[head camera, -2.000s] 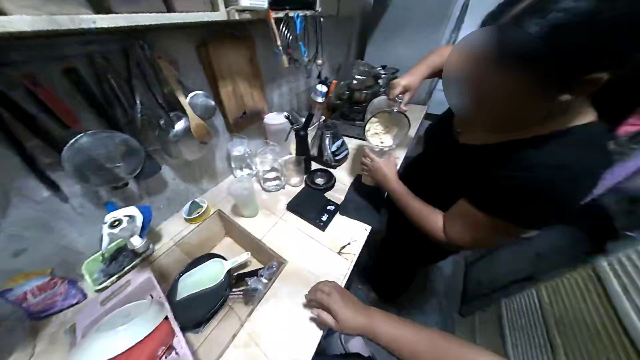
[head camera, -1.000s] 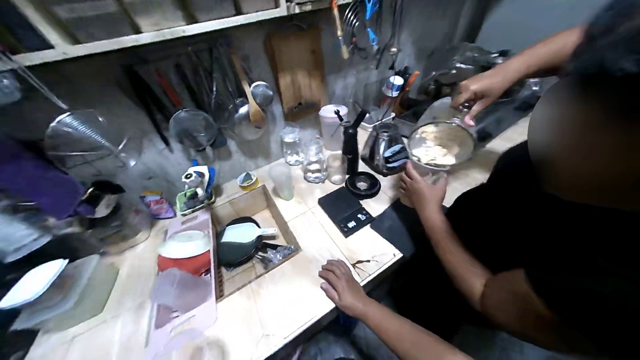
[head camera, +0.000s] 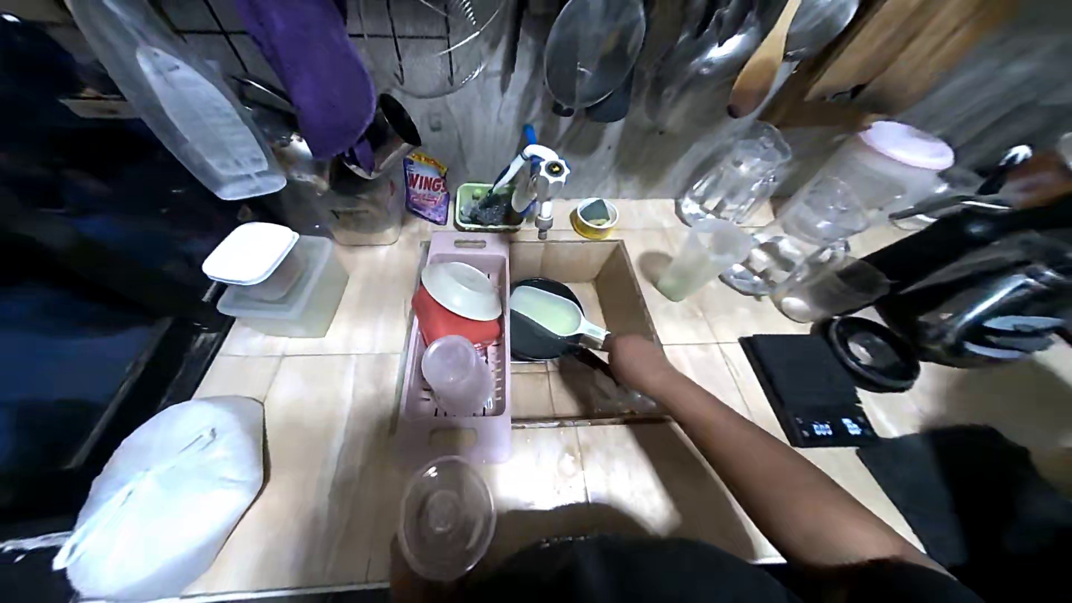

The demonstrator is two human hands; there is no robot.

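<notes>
My right hand [head camera: 638, 362] reaches into the tiled sink basin [head camera: 624, 289], at the handle ends of a black frying pan [head camera: 533, 335] and a pale green scoop [head camera: 548, 311]. Its fingertips are hidden, so its grip is unclear. The scoop lies on the pan. Beside them, a pink drying rack [head camera: 413, 406] holds a white bowl [head camera: 461, 291], a red container [head camera: 448, 325] and a translucent plastic cup [head camera: 455, 373]. Near the counter's front edge is a clear round plastic lid [head camera: 446, 517]. Under it shows a brown patch, perhaps my left hand [head camera: 410, 578].
A faucet [head camera: 548, 180] stands behind the sink. Lidded containers [head camera: 285, 289] and a white plastic bag [head camera: 172, 494] are at left. Right of the sink are a translucent cup [head camera: 702, 261], glass jars [head camera: 737, 176], a black scale [head camera: 800, 385] and a kettle [head camera: 984, 301].
My right hand was on the counter and is now in the sink by the pan and scoop. The view has swung left; the other person seen pouring from a pitcher is out of view.
</notes>
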